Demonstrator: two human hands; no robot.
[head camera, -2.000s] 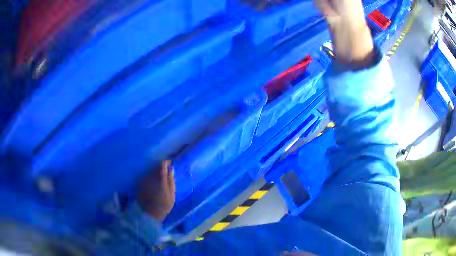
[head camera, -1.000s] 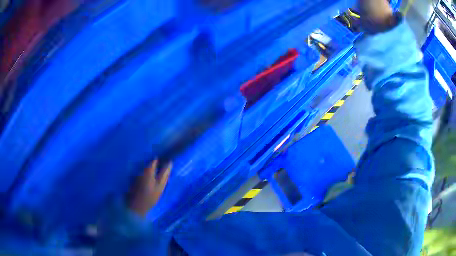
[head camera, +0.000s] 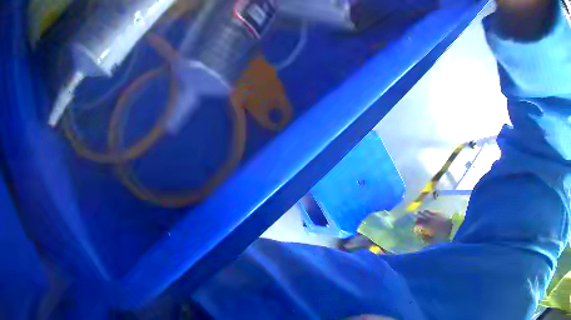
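Note:
A blue bin (head camera: 350, 103) lies close in front of me. Inside it are orange-brown rings or looped tubing (head camera: 178, 201), a white, pointed nozzle or syringe (head camera: 103, 53), a clear ribbed tube with a red and black label (head camera: 253, 17) and an orange flat tab with a hole (head camera: 263, 90). Much of this is blurred. My right hand (head camera: 526, 17) is dark, blurred and cut off by the top edge at the upper right; its fingers and any held thing are hidden. My left hand cannot be made out.
A blue stool (head camera: 360, 181) stands on the pale floor beyond the bin. Near it are yellow-black tape (head camera: 432, 182) and another person's hand (head camera: 433, 225) with a yellow-green sleeve (head camera: 391, 231). My blue sleeve (head camera: 519, 187) spans the right side.
The view has moved from the row of blue bins to close over one bin's contents. My left hand has gone from clear view. My right hand appears farther right, at the top edge.

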